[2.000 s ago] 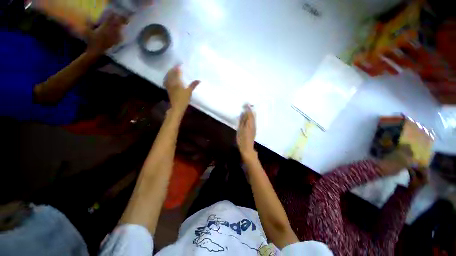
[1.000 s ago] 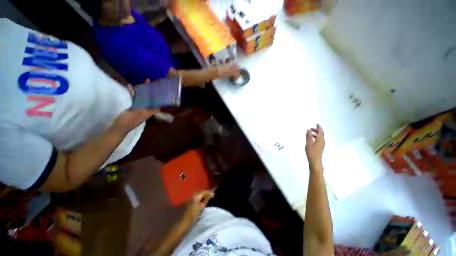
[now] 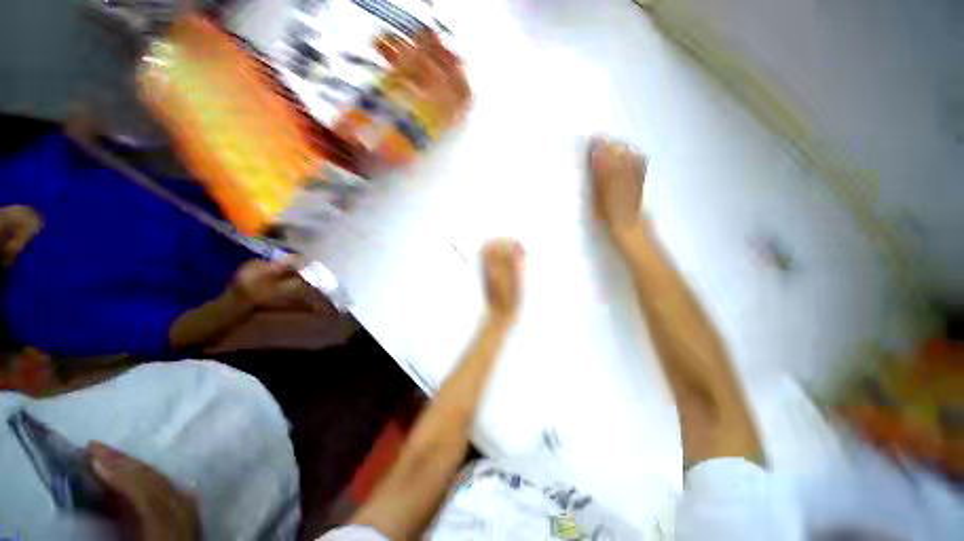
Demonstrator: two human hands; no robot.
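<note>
The picture is blurred. My left hand [image 3: 504, 279] is over the white table [image 3: 576, 359] near its middle, with the fingers curled in. My right hand [image 3: 619, 182] is further out over the table, up and to the right, and looks like a closed fist. I see nothing in either hand. Retail boxes with white and orange faces [image 3: 418, 100] are stacked on the table to the upper left of my hands, apart from them. A long orange row of boxes [image 3: 227, 122] lies beside them at the table edge.
A person in blue [image 3: 127, 254] is at the left table edge, with a hand near it. A person in white [image 3: 211, 444] holds a dark phone [image 3: 44, 454] at lower left. Part of a red-orange stool [image 3: 378, 461] shows below. Blurred orange boxes [image 3: 914, 396] are at right.
The view has swung left along the table, bringing the stacked boxes closer. My left hand has come from beside the stool to over the table. My right hand now looks closed.
</note>
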